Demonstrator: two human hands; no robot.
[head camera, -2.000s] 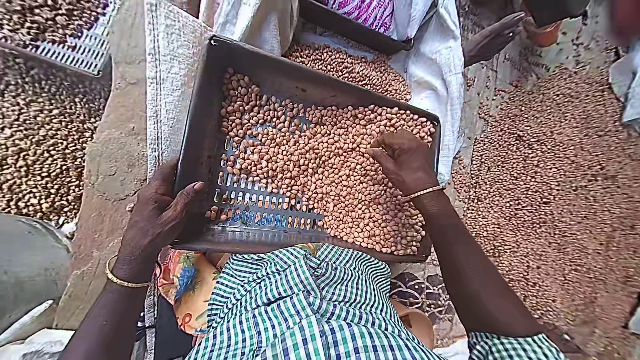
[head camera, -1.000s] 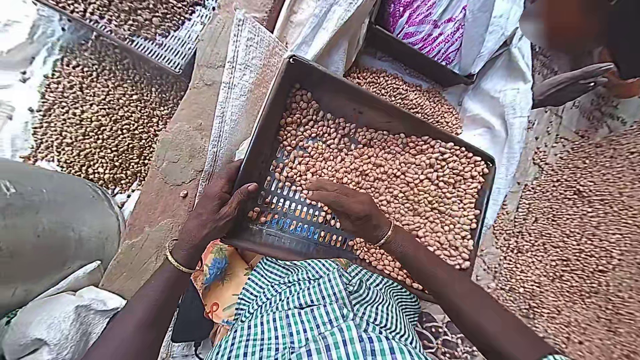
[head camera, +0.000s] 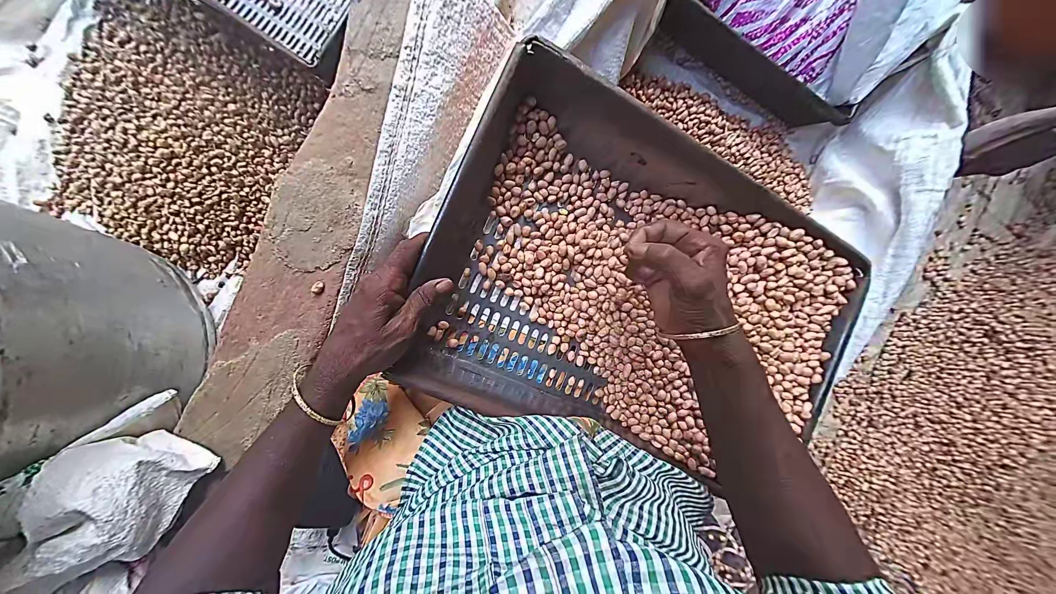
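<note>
A dark slotted metal tray rests tilted on my lap, holding many shelled nuts or beans with pinkish-tan skins. They cover most of it; bare slots show at the lower left. My left hand grips the tray's left wall, thumb over the rim. Above the nuts near the tray's middle is my right hand, fingers curled together with the fingertips partly hidden; whether a nut is pinched in them I cannot tell. Each wrist wears a thin bangle.
Nuts lie in a heap at the left and are spread widely at the right. A metal drum stands left. Another slotted tray and a dark tray lie beyond. A person's hand or foot shows at the right edge.
My right hand was low over the nuts near the slots a second ago and is now farther right, with fingers curled. My left hand has kept its hold on the tray. The view has shifted.
</note>
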